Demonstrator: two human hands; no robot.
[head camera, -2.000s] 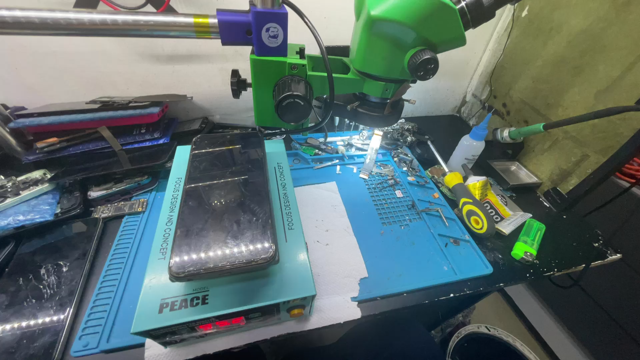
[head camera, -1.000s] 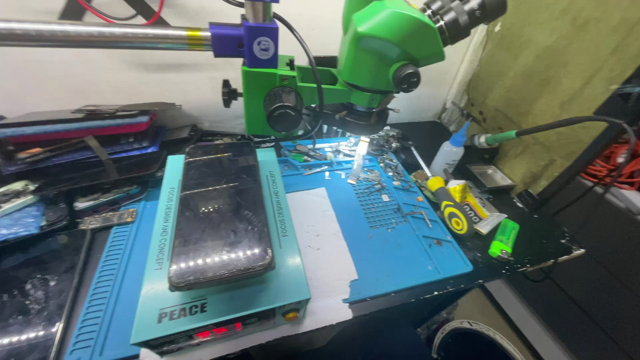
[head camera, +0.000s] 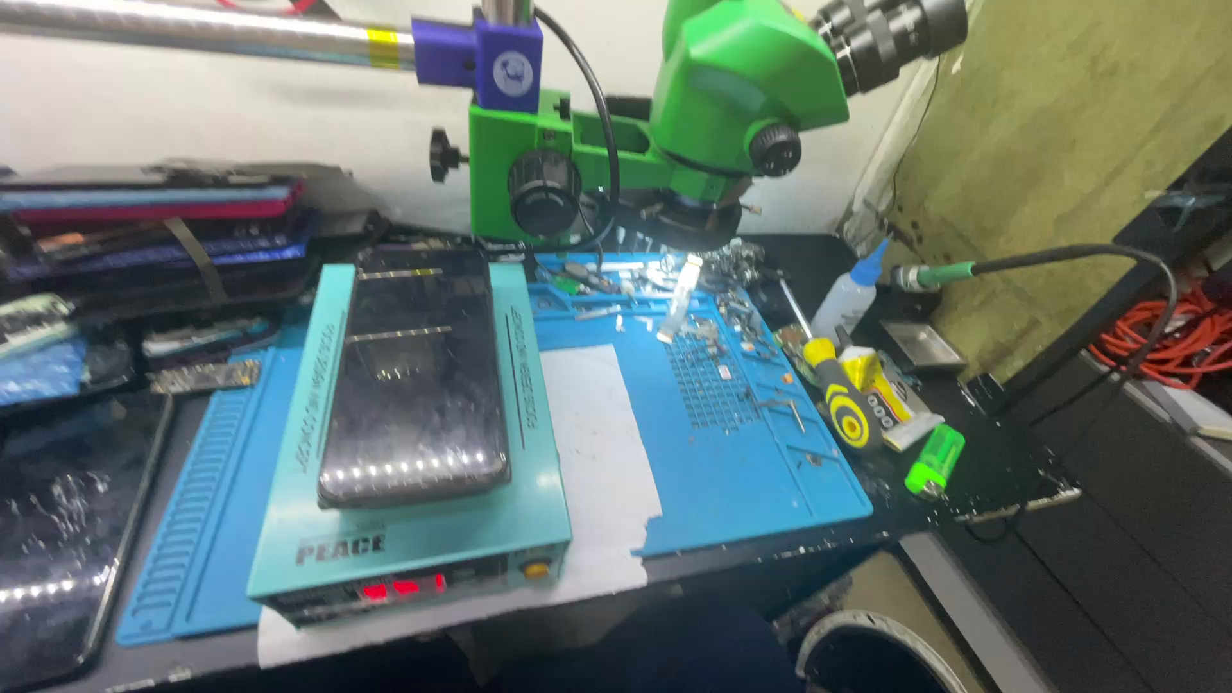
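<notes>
Neither my left hand nor my right hand shows in the head view. A black smartphone (head camera: 419, 385) lies on top of a teal heating station (head camera: 462, 534) whose front display glows red. Under the station is a white paper sheet (head camera: 602, 443), spread over a blue silicone repair mat (head camera: 760, 500). Small screws and metal parts are scattered at the mat's back right, beside a pale flex strip (head camera: 681, 298). A yellow and black screwdriver (head camera: 842, 395) rests at the mat's right edge. Over the mat's back hangs a green stereo microscope (head camera: 741, 96).
A green lighter (head camera: 936, 459), a yellow and white tube (head camera: 890, 399) and a blue-tipped bottle (head camera: 849, 294) are on the right. Stacked devices (head camera: 164, 231) and a large dark screen (head camera: 72, 520) occupy the left. A round bin (head camera: 871, 654) stands below the table edge.
</notes>
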